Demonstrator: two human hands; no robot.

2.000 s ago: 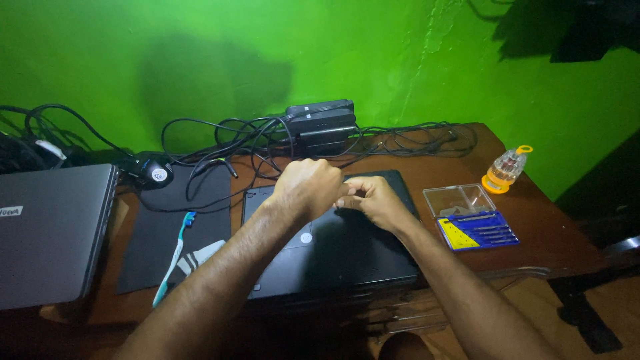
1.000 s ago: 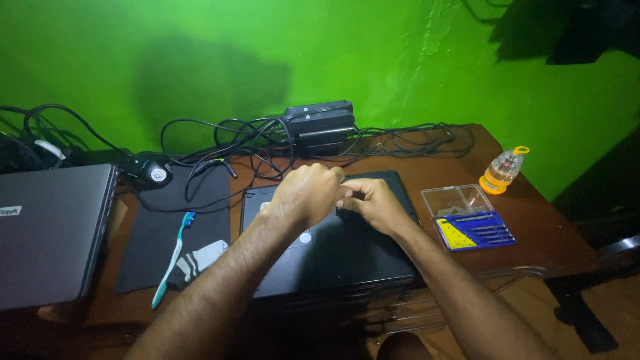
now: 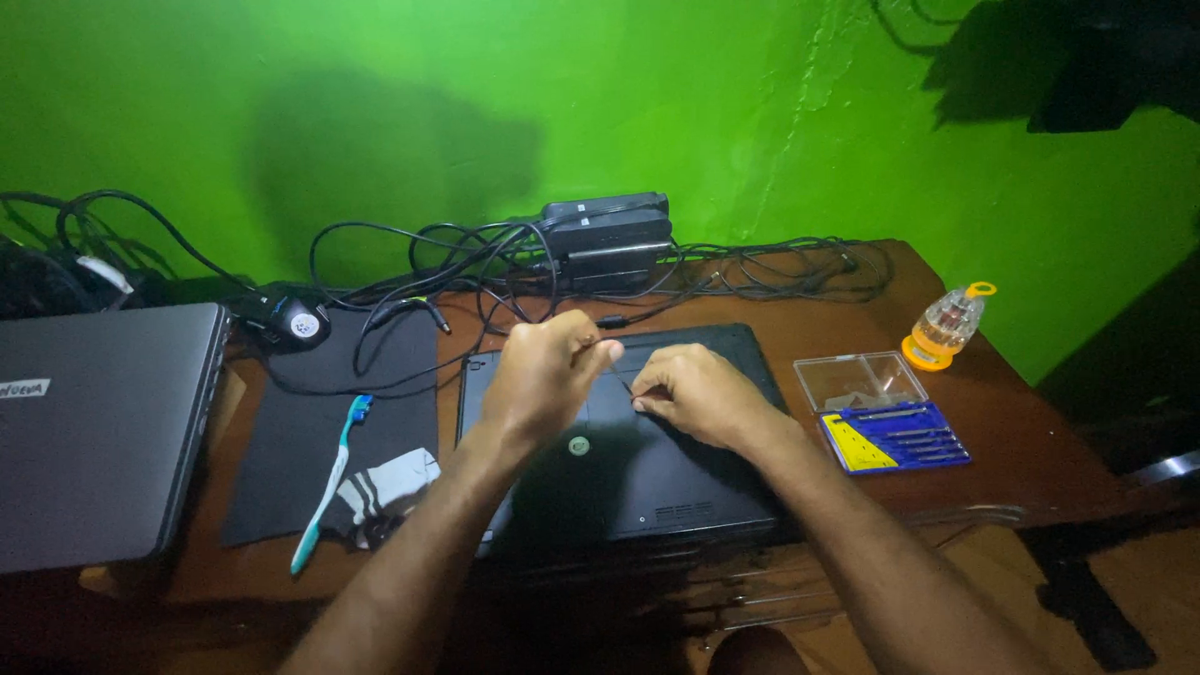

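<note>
A black laptop (image 3: 694, 487) lies with its underside up on the wooden desk, a round light logo near its middle. Above it, my left hand (image 3: 548, 375) is closed around the upper end of a thin screwdriver (image 3: 620, 377). The fingertips of my right hand (image 3: 689, 389) pinch the lower part of the same tool, close to the laptop's surface. Its tip is hidden by the fingers. Right of the laptop sits an open blue case of precision screwdrivers (image 3: 900, 436) with a clear lid.
A toothbrush (image 3: 328, 497) and a striped cloth (image 3: 398, 478) lie on a dark mat (image 3: 281, 450). Left is a grey laptop (image 3: 94, 431). Black power adapters (image 3: 605, 239) and tangled cables (image 3: 797, 267) run along the wall. A clear bottle-shaped container with an orange base (image 3: 942, 328) stands at right.
My left hand has shifted slightly away from my right, and the thin tool between them now shows. The striped cloth shows more plainly beside my left forearm than two seconds ago.
</note>
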